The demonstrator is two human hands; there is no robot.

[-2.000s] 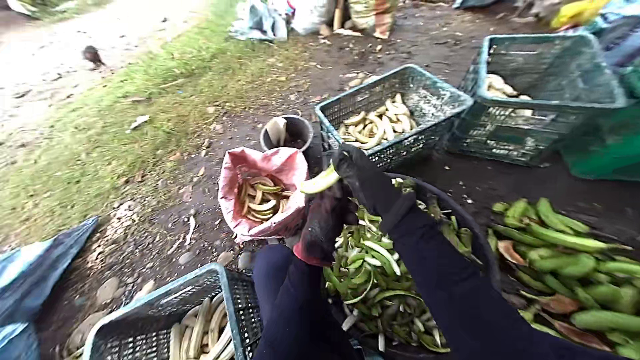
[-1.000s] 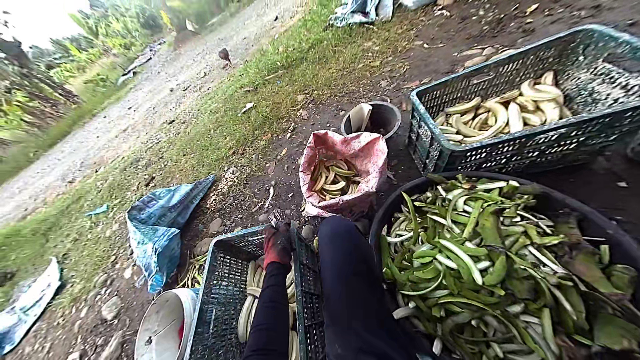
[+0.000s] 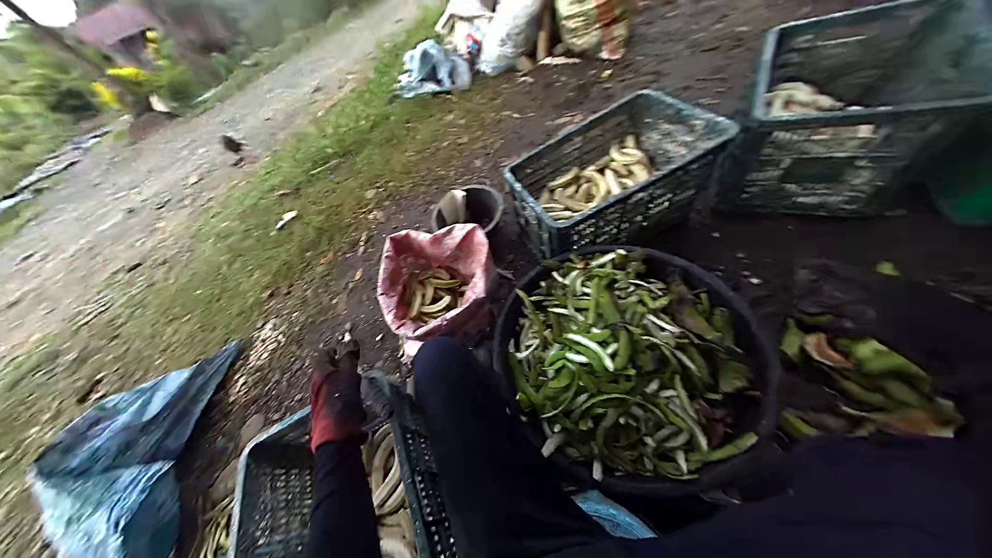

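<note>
My left hand, in a dark and red glove, is over the far end of a crate of peeled bananas; its blurred fingers look spread, with nothing seen in them. At the right, a dark blurred shape, apparently my right hand in a dark glove, is above green bananas; its fingers cannot be made out. Between the hands stands a round black tub full of green peels. A pink sack with peeled bananas sits beyond my knee.
A crate of peeled bananas stands behind the tub, with another crate to its right. A dark bucket is behind the sack. A blue tarp lies left; filled sacks stand farther back.
Two seconds ago both hands were together near a pale banana above the tub. My left hand has since moved to the left crate. The view has swung noticeably.
</note>
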